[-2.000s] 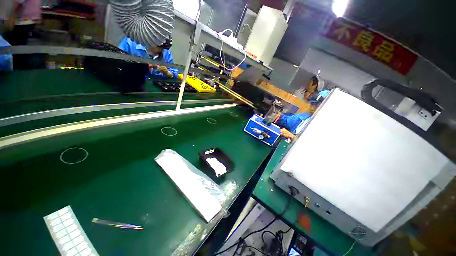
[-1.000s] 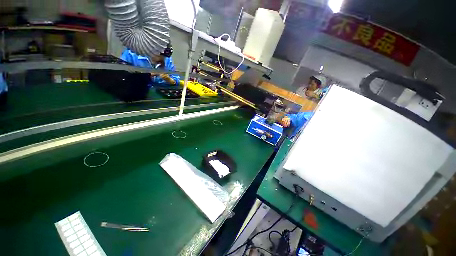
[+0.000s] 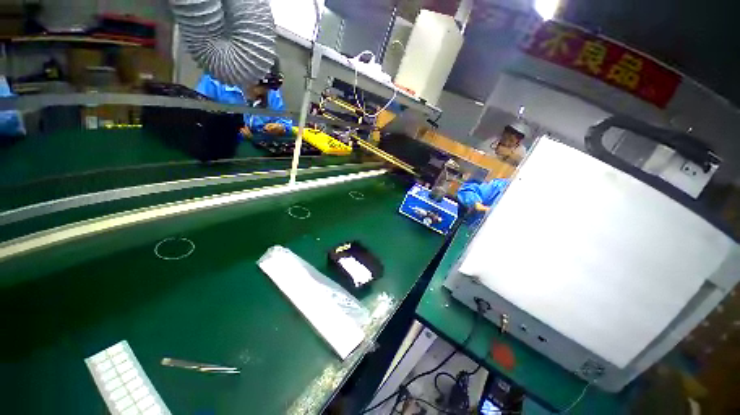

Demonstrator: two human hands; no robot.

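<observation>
Neither of my hands is in view. The white adhesive sheet (image 3: pixel 126 382) with a grid of labels lies flat on the green bench at the lower left, cut off by the bottom edge. The silver tweezers (image 3: pixel 200 366) lie just right of it. The long white bagged strip stack (image 3: pixel 312 300) lies slanted across the middle. The small black parts dish (image 3: pixel 355 266) with white pieces inside sits to its upper right.
A blue benchtop unit (image 3: pixel 428 210) stands at the bench's far end, near a person's blue sleeve. A large white cabinet (image 3: pixel 600 259) fills the right on a green table, with black cables below. A pale rail (image 3: pixel 203 192) runs behind the bench. Another person works beyond it.
The view has shifted slightly, so bench markings and items sit further right than two seconds ago. The person's arm by the blue unit has moved. The bench items keep their places.
</observation>
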